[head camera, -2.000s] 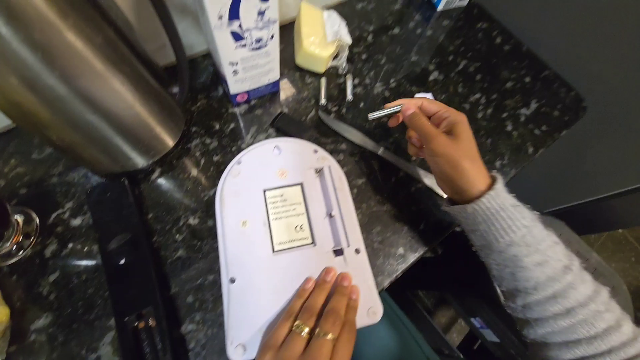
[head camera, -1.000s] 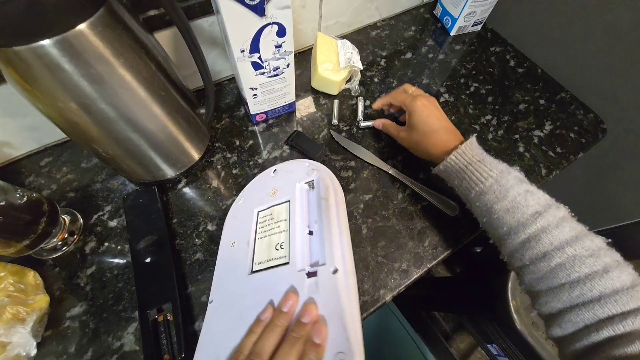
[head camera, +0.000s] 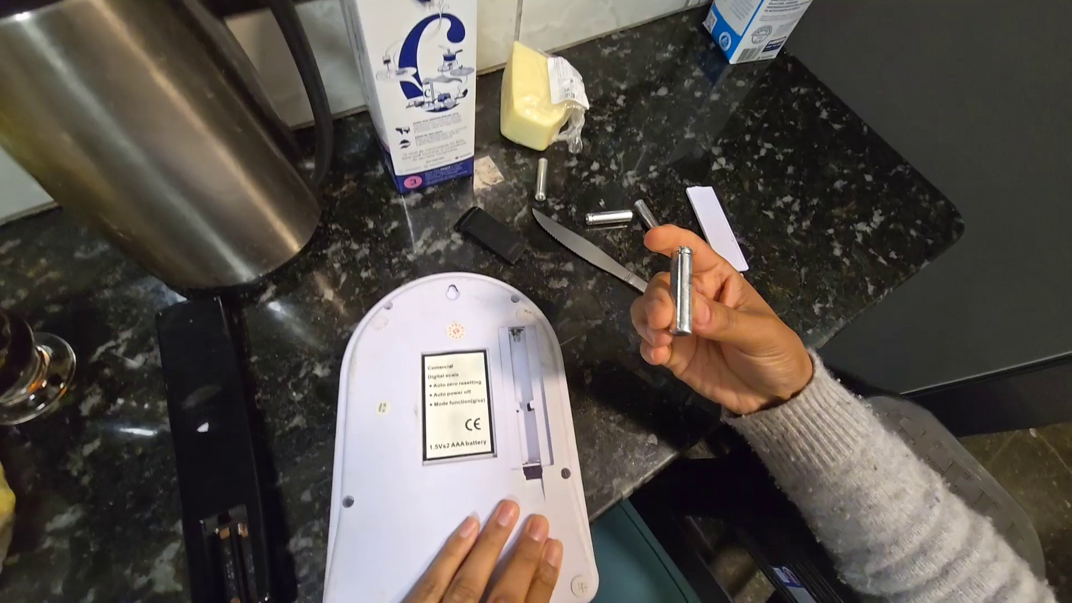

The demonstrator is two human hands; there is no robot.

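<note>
A white digital kitchen scale [head camera: 394, 511] lies underside up, its long battery slot [head camera: 526, 402] uncovered and holding no battery. My left hand [head camera: 494, 561] rests flat on the lower part of the scale, fingers spread. Up and to the right of it, my right hand [head camera: 712, 327] holds a silver AAA battery [head camera: 682, 293] upright between thumb and fingers. Several more batteries [head camera: 609, 218] lie on the counter behind a serrated table knife [head camera: 590, 251], whose handle end my right hand hides. A white plastic strip, seemingly a battery cover [head camera: 716, 226], lies beyond that hand.
A steel jug [head camera: 159, 142] stands back left, beside a carton [head camera: 419, 100] and a wrapped yellow block [head camera: 532, 100]. A black remote control [head camera: 201, 419] with an uncovered battery bay and a small black cover [head camera: 490, 234] lie near the scale. The counter edge [head camera: 645, 481] runs at right.
My right hand has moved from the batteries beside the knife toward me, with a battery now upright in its fingers. The white strip has come into sight. My left hand stays on the scale.
</note>
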